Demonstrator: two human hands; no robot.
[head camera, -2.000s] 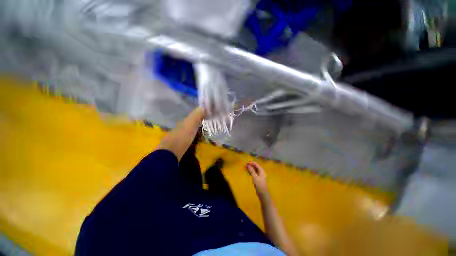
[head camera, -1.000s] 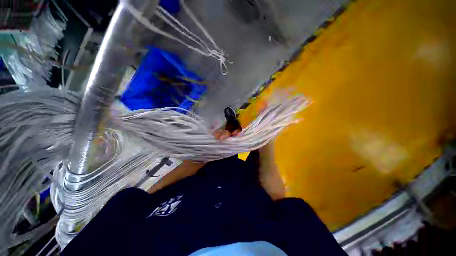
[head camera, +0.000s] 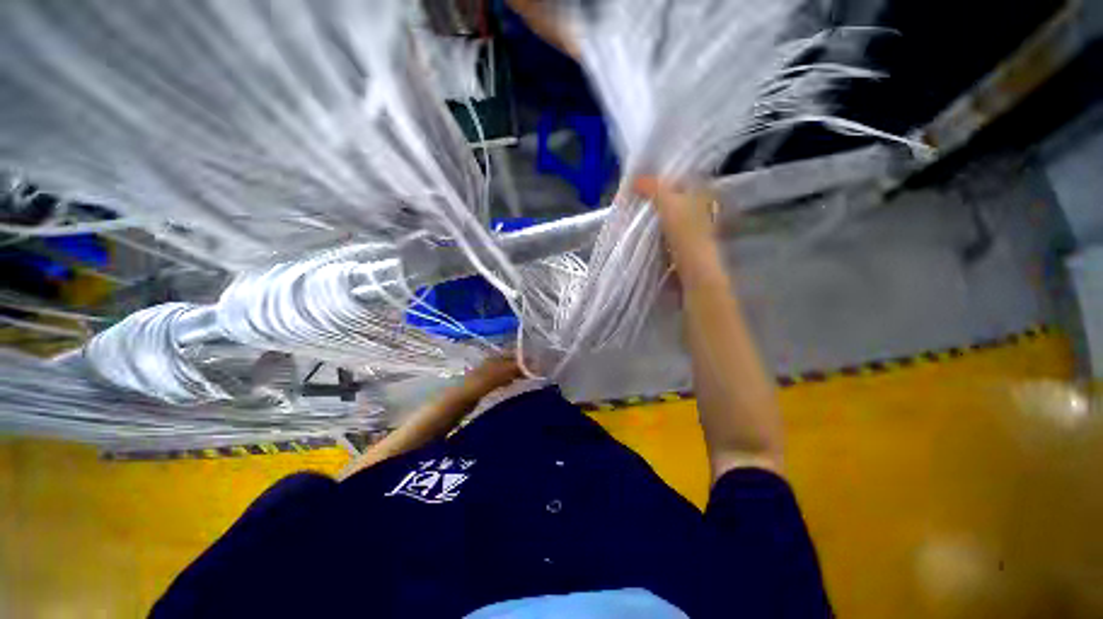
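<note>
A thick bundle of white wires (head camera: 617, 242) fans upward and outward in front of me, its loose ends spread at the upper right. My right hand (head camera: 680, 208) is closed round the bundle at mid-height, slightly blurred. My left hand (head camera: 506, 370) is at the bundle's lower end near my chest, closed on the wires and partly hidden by them. More white wires are wound round a silvery rail (head camera: 556, 236) to the left of the bundle. A large blurred spread of white strands (head camera: 242, 109) fills the upper left.
Part of another person's arm or hand (head camera: 547, 22) shows at the top edge behind the wires. A blue container (head camera: 466, 308) is below the rail, and a blue object (head camera: 575, 151) stands behind it. Grey floor meets yellow floor (head camera: 919, 423) at a striped line.
My view has turned back to face the rail. The bundle, earlier stretched sideways to the right, now rises upward. My right hand has moved up along it; my left hand is low, near my chest.
</note>
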